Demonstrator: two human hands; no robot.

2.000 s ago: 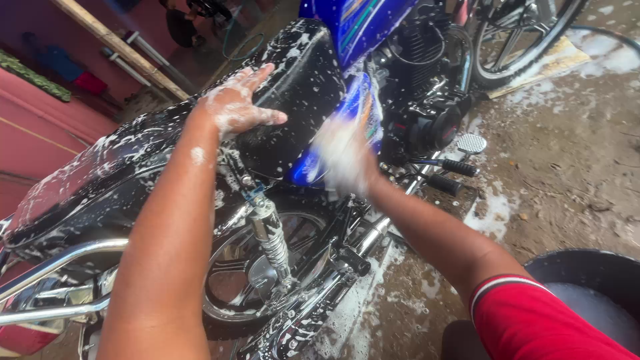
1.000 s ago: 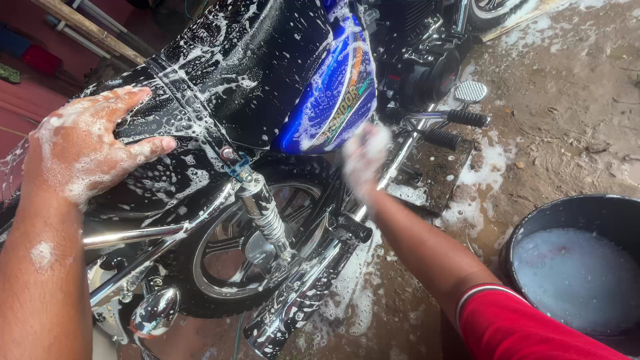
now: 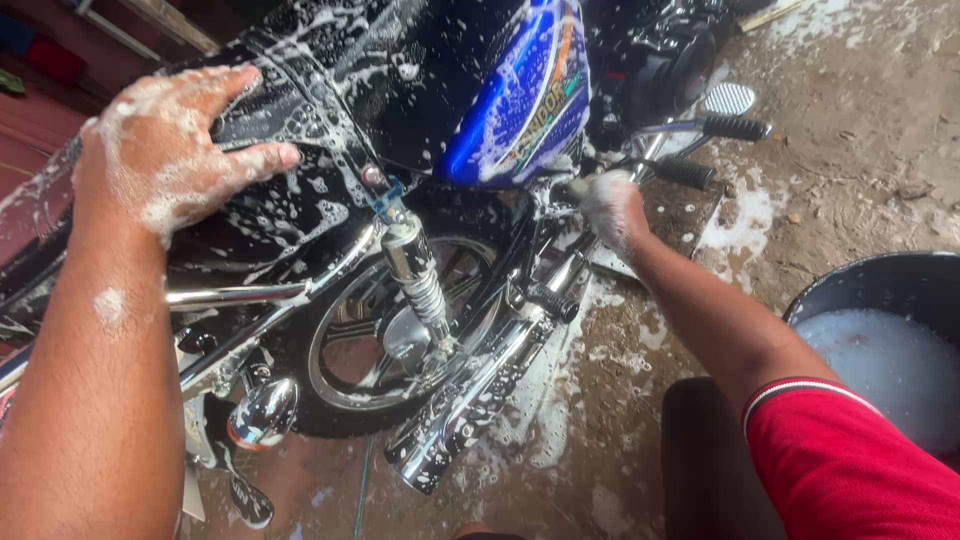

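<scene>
My left hand (image 3: 161, 150), foamy and with fingers spread, rests on or just over the black motorcycle seat (image 3: 322, 82) and holds nothing visible. Foam covers my right hand (image 3: 609, 202), which is low beside the frame, below the blue side panel (image 3: 525, 112); its fingers are curled and partly hidden, and whether it grips something cannot be seen. Between the hands stand the chrome rear shock absorber (image 3: 416, 277) and the rear wheel (image 3: 390, 330). The chrome exhaust muffler (image 3: 465, 405) is spattered with suds.
A dark bucket (image 3: 806, 289) of soapy water (image 3: 885, 360) stands at the right. Rubber footpegs (image 3: 682, 171) and a metal pedal (image 3: 729, 99) stick out beyond my right hand. A chrome turn signal (image 3: 264, 412) hangs at lower left. Foam lies on the wet, muddy ground (image 3: 847, 150).
My right hand has moved from the blue side panel down to the frame below it. My left hand has shifted rearward along the seat. The view has tilted down, showing more of the bucket.
</scene>
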